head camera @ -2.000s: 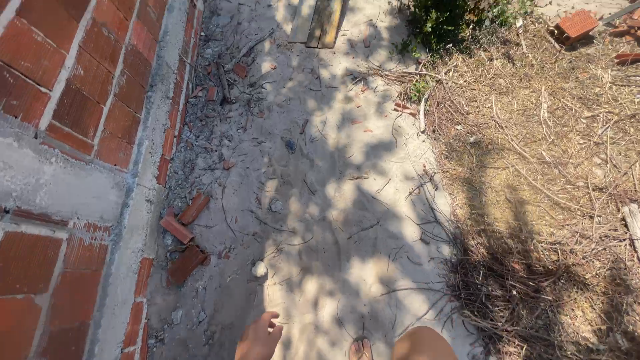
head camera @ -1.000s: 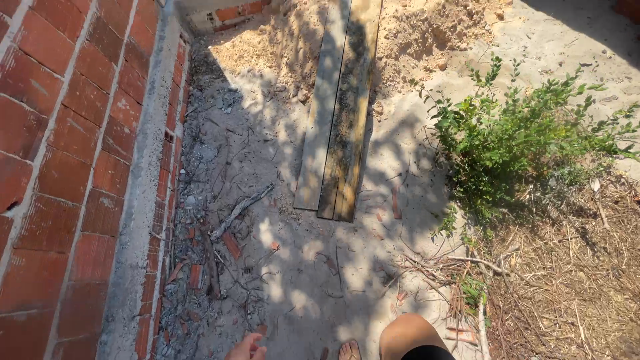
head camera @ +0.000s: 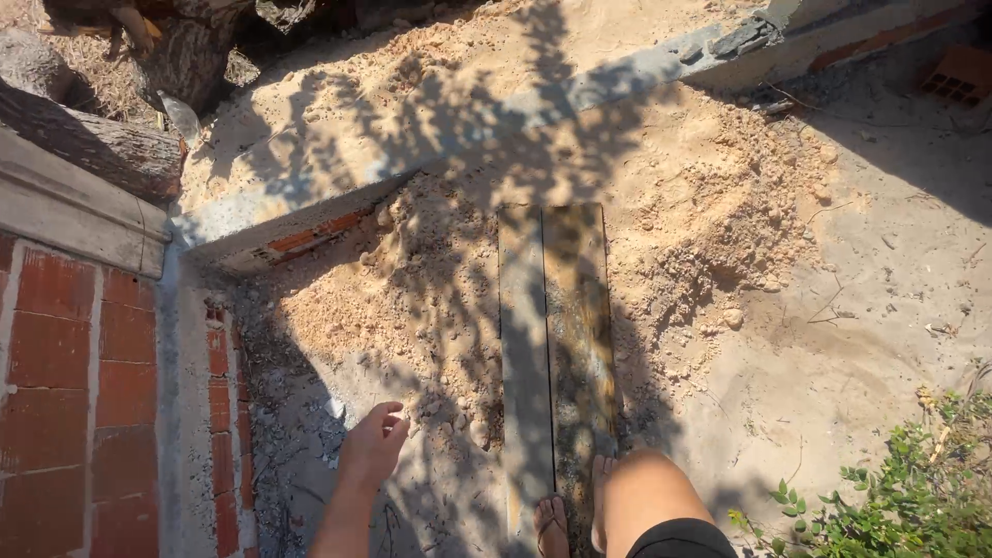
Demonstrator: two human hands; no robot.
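Note:
My left hand (head camera: 377, 443) hangs in the air at the lower middle, left of the planks, with its fingers loosely curled and apart and nothing in them. My right hand is out of view. Two long wooden planks (head camera: 525, 325) lie side by side over a mound of sandy soil (head camera: 697, 209). One foot in a flip-flop (head camera: 552, 523) stands on the lower end of the planks, and my other foot and bent knee (head camera: 651, 492) are just right of it.
A hollow-brick wall (head camera: 50, 372) runs along the left. A low concrete ledge (head camera: 542, 105) crosses behind the mound. Tree trunks (head camera: 93, 143) lie at the upper left, a hollow brick (head camera: 957, 74) at the upper right, a leafy bush (head camera: 891, 496) at the lower right.
The view has moved forward along the wall to the planks, which lay ahead before. A foot is on them now. My left hand has come further into view, still empty.

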